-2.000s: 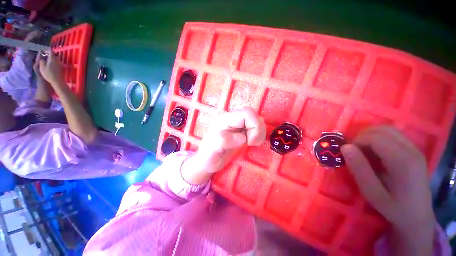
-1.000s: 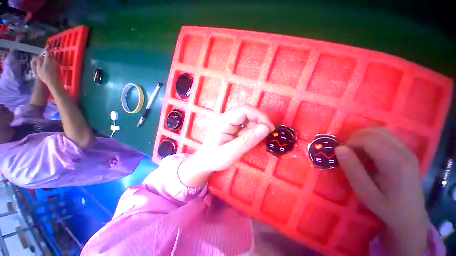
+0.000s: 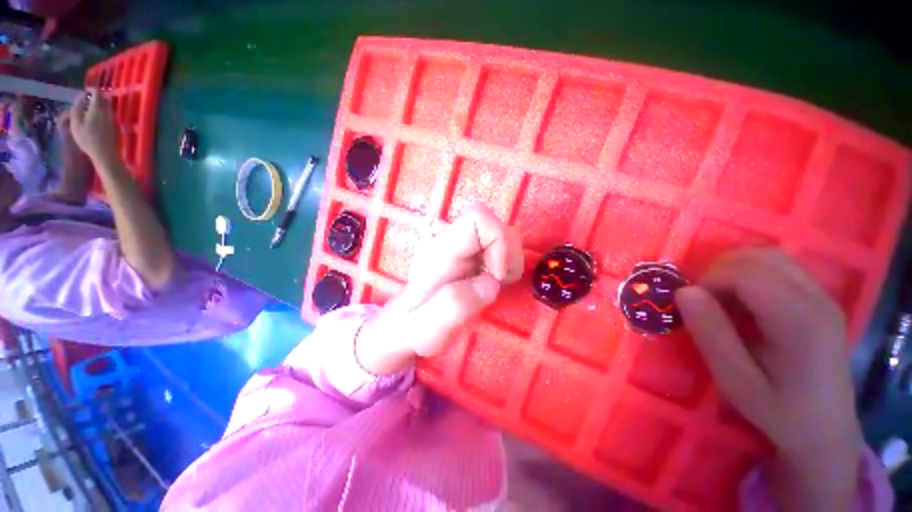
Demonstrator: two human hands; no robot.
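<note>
Two round black smartwatch heads with lit faces lie side by side on the red foam tray (image 3: 490, 205). The left one (image 3: 563, 277) and the right one (image 3: 652, 299) show an orange icon, a red wavy line and pale digits. My left hand (image 3: 455, 280) is curled just left of the left watch, with nothing visible in it. My right hand (image 3: 775, 345) has a fingertip at the right watch's right edge; its other fingers are bent and blurred, and whether it grips the watch is unclear.
Several dark watch heads (image 3: 345, 233) sit in the tray's left column. Left of the tray are a pen (image 3: 296, 203), a tape roll (image 3: 260, 190), a white charger (image 3: 223, 226) and a small dark object (image 3: 189, 144). A neighbour's arm (image 3: 130, 205) reaches to another red tray (image 3: 145, 100).
My left thumb and fingers touched the left watch's edge one second ago and are now drawn back left, curled. The right hand and both watches stay nearly the same.
</note>
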